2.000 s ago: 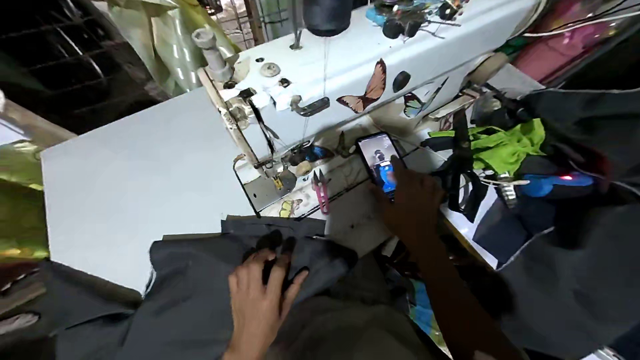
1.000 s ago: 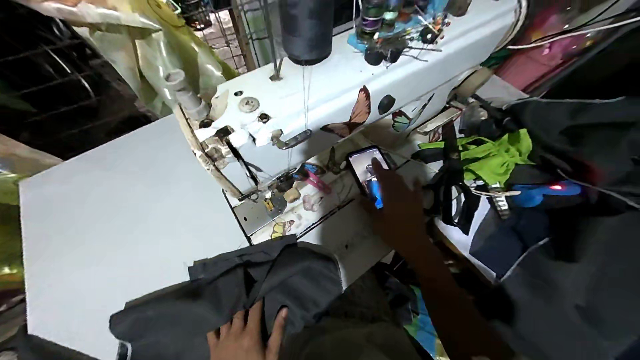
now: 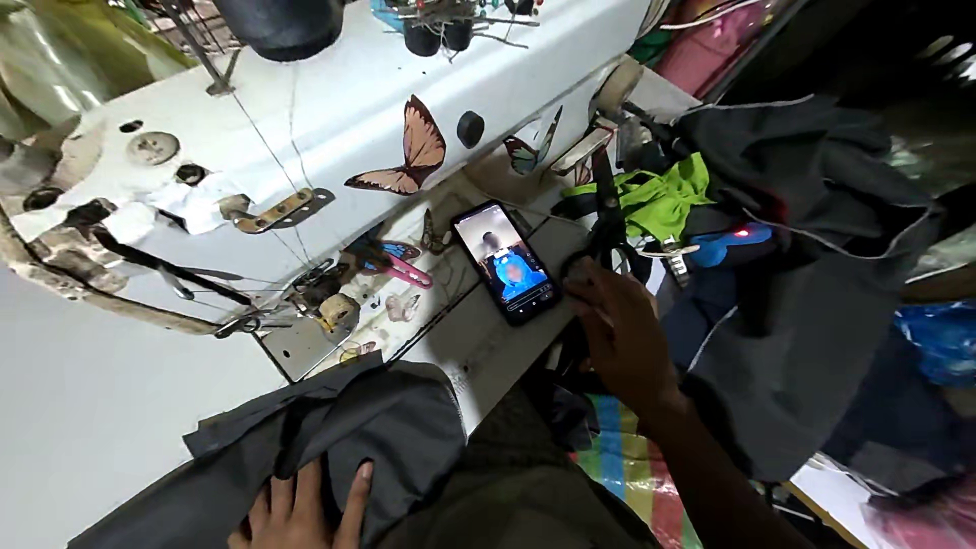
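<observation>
My left hand (image 3: pixel 305 511) rests with spread fingers on dark grey fabric (image 3: pixel 404 427), which lies on the white table at the front of a white sewing machine (image 3: pixel 366 84). My right hand (image 3: pixel 610 328) is just right of a lit smartphone (image 3: pixel 507 263) that lies face up on the machine bed. Its fingertips are at the black handles of scissors (image 3: pixel 602 244); whether they grip them cannot be told. Pink-handled thread snips (image 3: pixel 409 271) lie between the phone and the needle area. Butterfly stickers (image 3: pixel 415 152) decorate the machine.
Bright green cloth (image 3: pixel 667 200) and a blue object with a red light (image 3: pixel 728 242) lie beyond my right hand. More dark fabric (image 3: pixel 793 335) covers the right side. A black thread cone (image 3: pixel 282 23) and a clump of pins (image 3: pixel 450 15) sit atop the machine. White tabletop (image 3: pixel 99 404) extends left.
My right hand has moved off the phone's screen to its right, beside the scissors. The phone stays on the machine bed. The view has moved closer to the machine.
</observation>
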